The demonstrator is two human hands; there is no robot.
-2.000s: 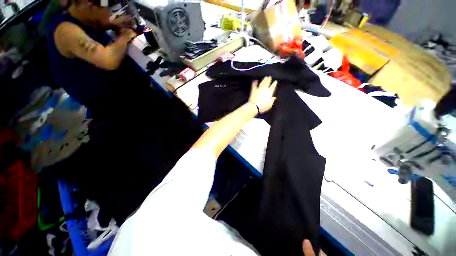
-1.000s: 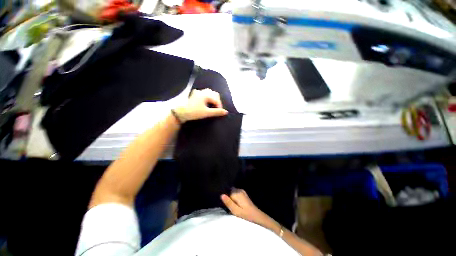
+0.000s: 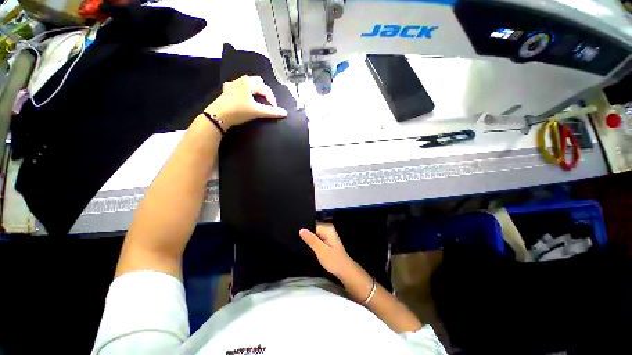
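A long black sleeve panel (image 3: 267, 173) lies over the table's front edge and hangs toward my lap. Its upper right corner is close to the presser foot and needle (image 3: 299, 93), under a bright lamp spot. My left hand (image 3: 246, 102) pinches the panel near that corner, thumb and fingers on the cloth. My right hand (image 3: 328, 249) holds the panel's right edge below the table edge. The white sewing machine (image 3: 346, 31) with "JACK" lettering stands behind. A stack of black cut pieces (image 3: 114, 104) lies left of the panel.
A black phone (image 3: 400, 87) lies right of the needle, with thread snips (image 3: 447, 139) below it. Yellow and red rings (image 3: 560, 144) lie at the right. A printed ruler (image 3: 416, 172) runs along the front edge. A blue crate (image 3: 589, 216) with white scraps is below.
The view has swung from the left stack to the machine. Over the last second the panel, gripped by both hands, has come closer to the needle.
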